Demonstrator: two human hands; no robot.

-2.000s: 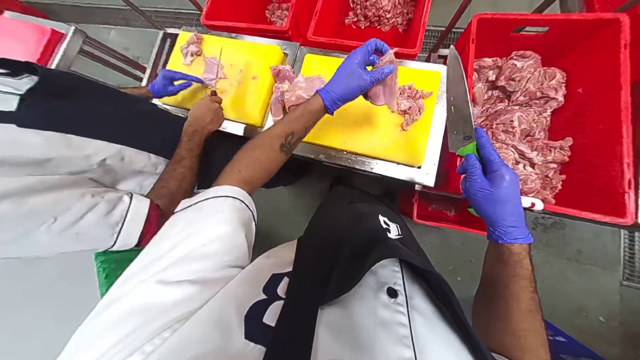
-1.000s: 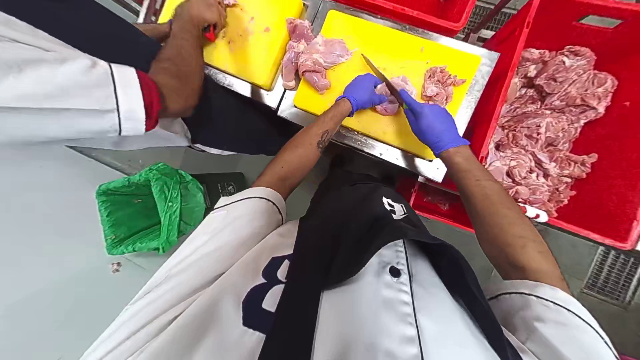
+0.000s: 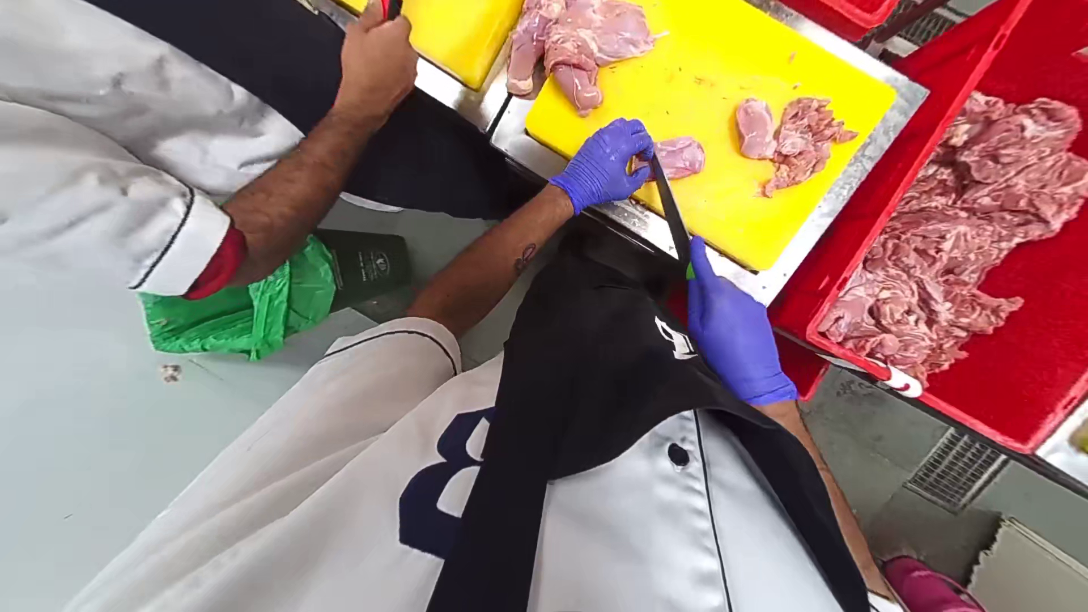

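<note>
My left hand (image 3: 605, 163), in a blue glove, grips one end of a piece of raw chicken (image 3: 680, 158) at the near edge of the yellow cutting board (image 3: 714, 51). My right hand (image 3: 735, 327), also gloved, is closed around the green handle of a knife (image 3: 671, 208); the blade slants up to the chicken beside my left fingers. Right of it on the board lie a smooth chicken piece (image 3: 756, 128) and a heap of trimmed chicken meat (image 3: 803, 140). Several uncut chicken pieces (image 3: 595, 38) rest at the board's left corner.
A red crate (image 3: 977, 416) with a pile of chicken meat (image 3: 960, 229) stands at the right. On the left, a co-worker's hand (image 3: 378, 64) holds a red-handled tool near another yellow board (image 3: 463, 34). A bin with a green liner (image 3: 289, 297) stands on the floor below.
My right hand has drawn the knife from over the board back toward my body. Two seconds ago my left hand held a chicken piece up above the board. The view has shifted.
</note>
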